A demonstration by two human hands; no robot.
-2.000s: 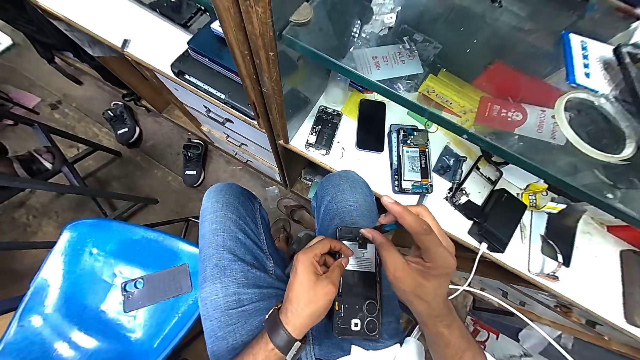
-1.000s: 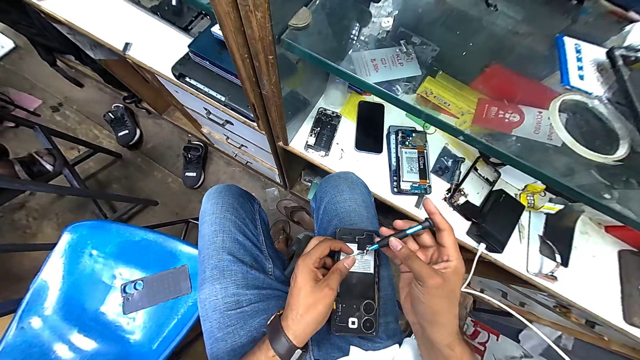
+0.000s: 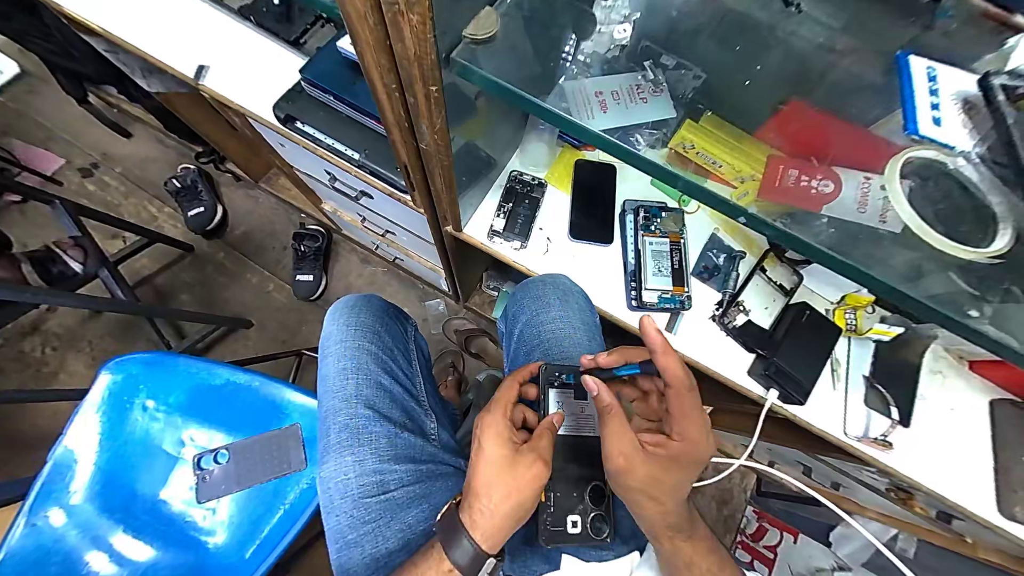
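Observation:
A smartphone with its back cover off (image 3: 574, 468) lies along my thigh, camera rings toward me, a pale battery label at its middle. My left hand (image 3: 516, 448) grips the phone's left edge, thumb on the label. In my right hand (image 3: 660, 424) is a small black and blue screwdriver (image 3: 628, 370), held nearly flat over the phone's far end; its tip is hard to make out there. A dark phone back cover (image 3: 250, 462) with two lens rings rests on the blue plastic chair (image 3: 88, 448) to the left.
The white counter (image 3: 552, 260) bears an opened phone (image 3: 518, 210), a phone with a dark screen (image 3: 593, 202), another opened phone (image 3: 660, 258) and a black box (image 3: 796, 352) with a white cable. A glass shelf (image 3: 688, 168) overhangs it. Stacked laptops (image 3: 340, 120) stand at upper left.
The screwdriver, slanted over the phone's middle a second ago, now lies flatter across its far end. My right hand has moved closer to the phone, and my left thumb now rests on the label.

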